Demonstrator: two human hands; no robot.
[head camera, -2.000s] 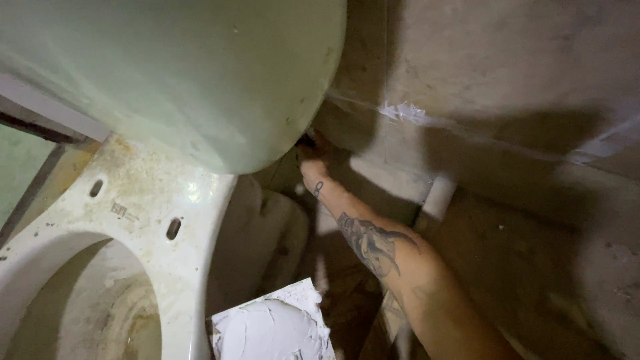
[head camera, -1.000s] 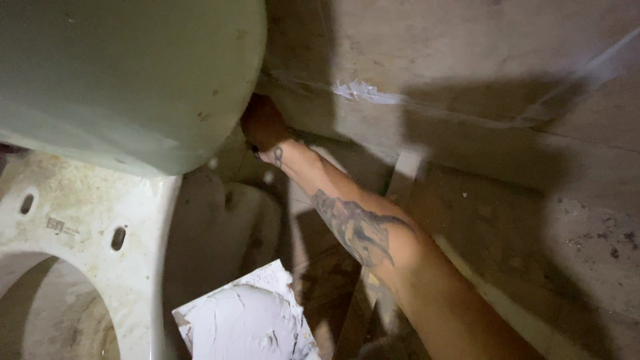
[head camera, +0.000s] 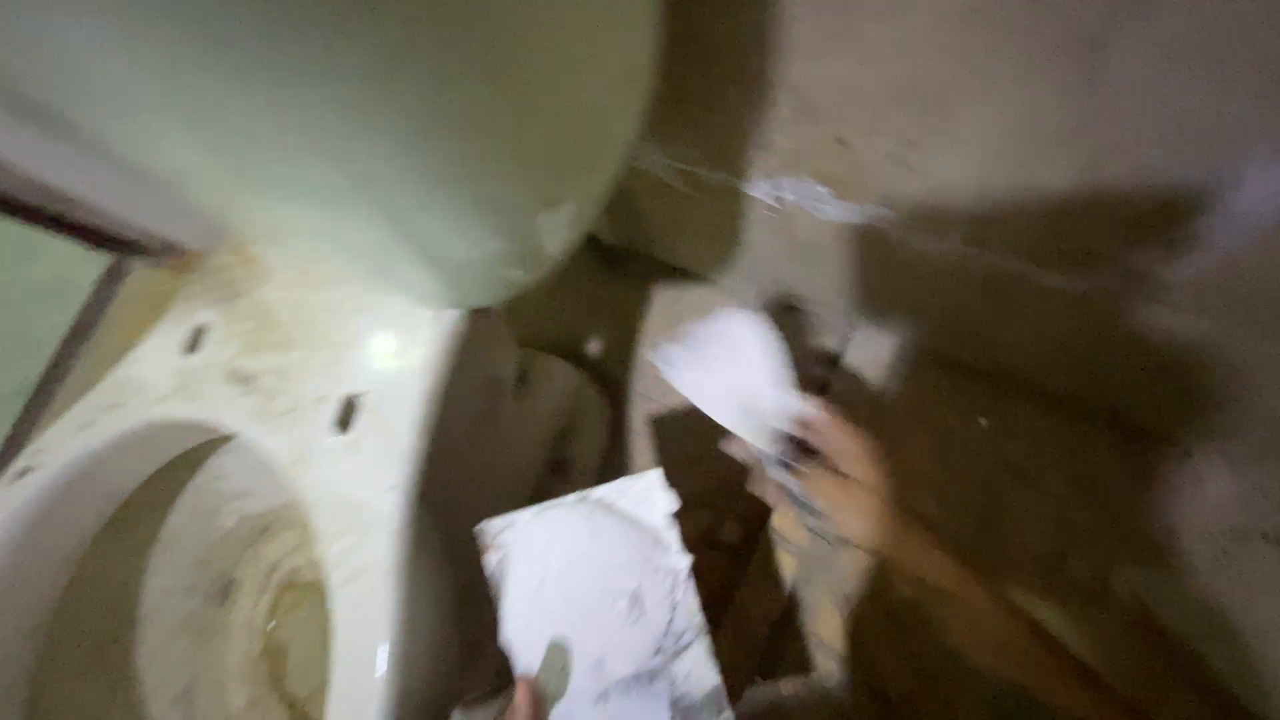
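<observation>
My right hand (head camera: 835, 480), blurred by motion, grips a putty knife (head camera: 735, 375) whose wide blade looks white. It is right of the toilet, above a square board (head camera: 590, 580) that bears a thick layer of white paste. At the board's lower left edge, the tip of my left hand (head camera: 522, 700) shows, with the thumb on the board; the other fingers are hidden. A streak of white paste (head camera: 815, 198) lies along a joint in the wall.
The white toilet bowl (head camera: 375, 520), stained and with its seat off, fills the lower left. A pale green rounded tank (head camera: 400, 130) overhangs its back. The brownish wall (head camera: 1000, 110) rises on the right, partly in shadow.
My right hand has come out from beside the tank, back toward the board, and the putty knife now shows in it. A thumb has come into view at the board.
</observation>
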